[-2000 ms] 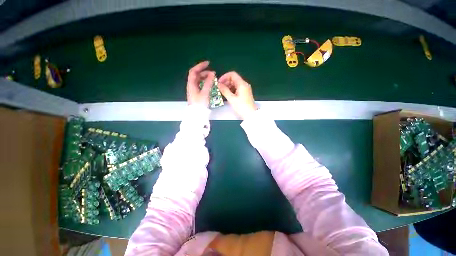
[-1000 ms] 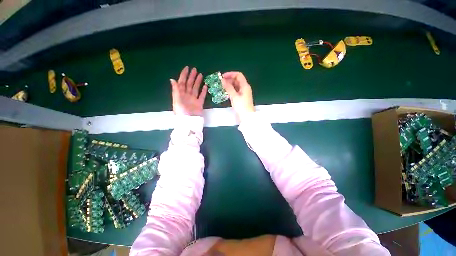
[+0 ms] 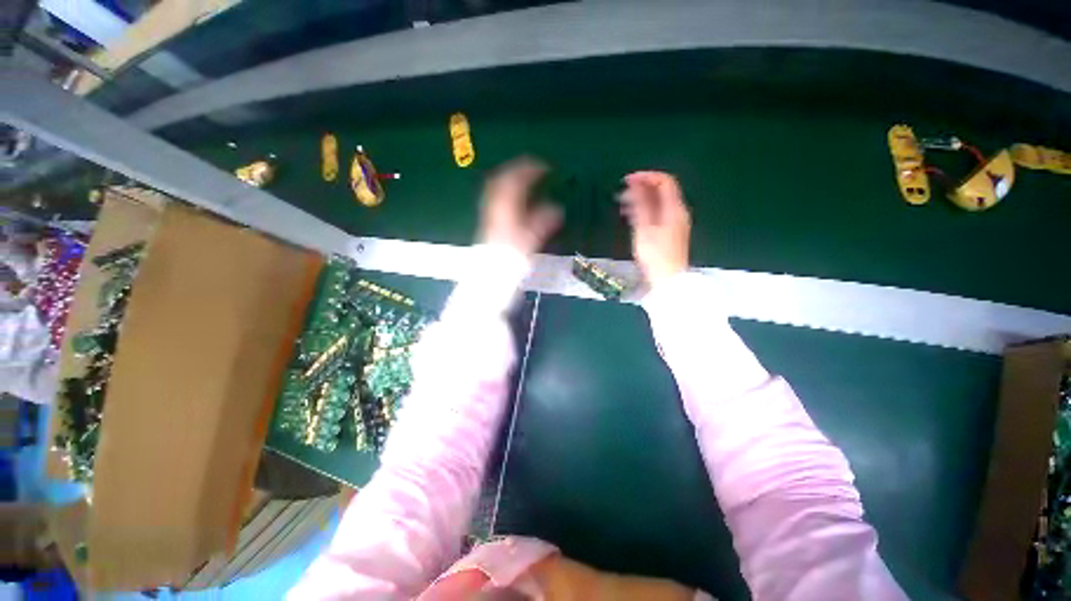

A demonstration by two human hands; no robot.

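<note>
A short green circuit board strip (image 3: 599,277) with a pale row along it lies tilted at the pale belt edge rail, between and below my hands. My left hand (image 3: 517,211) is blurred over the dark green belt, thumb apart from the fingers, with nothing seen in it. My right hand (image 3: 658,223) is over the belt to the right of the strip, fingers bent and blurred; whether it holds anything small cannot be told. Neither hand visibly touches the strip. A pile of PCB panels (image 3: 352,364) lies on the bench at left.
Yellow car-shaped shells (image 3: 462,140) and wired yellow units (image 3: 982,181) lie on the belt (image 3: 752,176). The belt edge rail (image 3: 822,301) crosses in front. A large cardboard carton (image 3: 194,387) stands at left, with boards beyond its flap. A cardboard box (image 3: 1016,458) is at right.
The view has turned left. The strip has left my right fingers and is at the rail. My hands have moved apart, and my left hand is less flat and spread.
</note>
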